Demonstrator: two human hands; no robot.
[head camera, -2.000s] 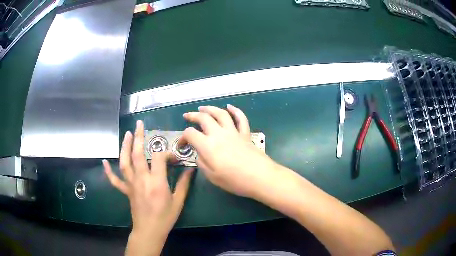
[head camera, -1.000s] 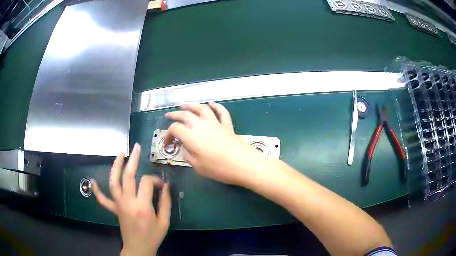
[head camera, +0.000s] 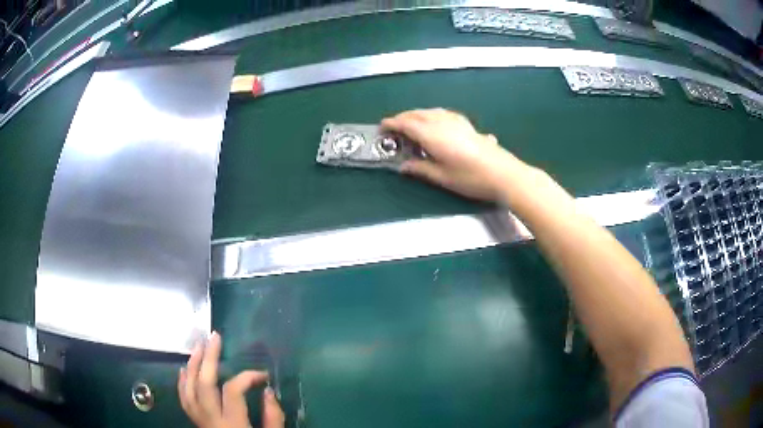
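The four-ring plate (head camera: 361, 157) lies on the green surface beyond the near metal strip. Two ring inserts show at its left part; my right hand (head camera: 448, 153) covers its right part, fingers and thumb gripping its edges. My left hand (head camera: 224, 394) is at the bottom edge of the picture, partly cut off, fingers apart and curled. A thin, faint strip stands close to its fingers; I cannot tell whether it touches them. A loose metal ring (head camera: 143, 396) lies left of my left hand.
A large metal sheet (head camera: 134, 201) lies at left. A metal strip (head camera: 360, 244) crosses the surface. A yellow-and-red block (head camera: 246, 84) sits at the far rail's end. More ringed plates (head camera: 615, 81) stand far right. A clear blister tray (head camera: 724, 251) is at right. My right forearm hides part of the near surface.
My right hand and the plate have moved away from me, from the near area across the metal strip. My left hand is lower in the picture. The view has shifted; the pliers no longer show.
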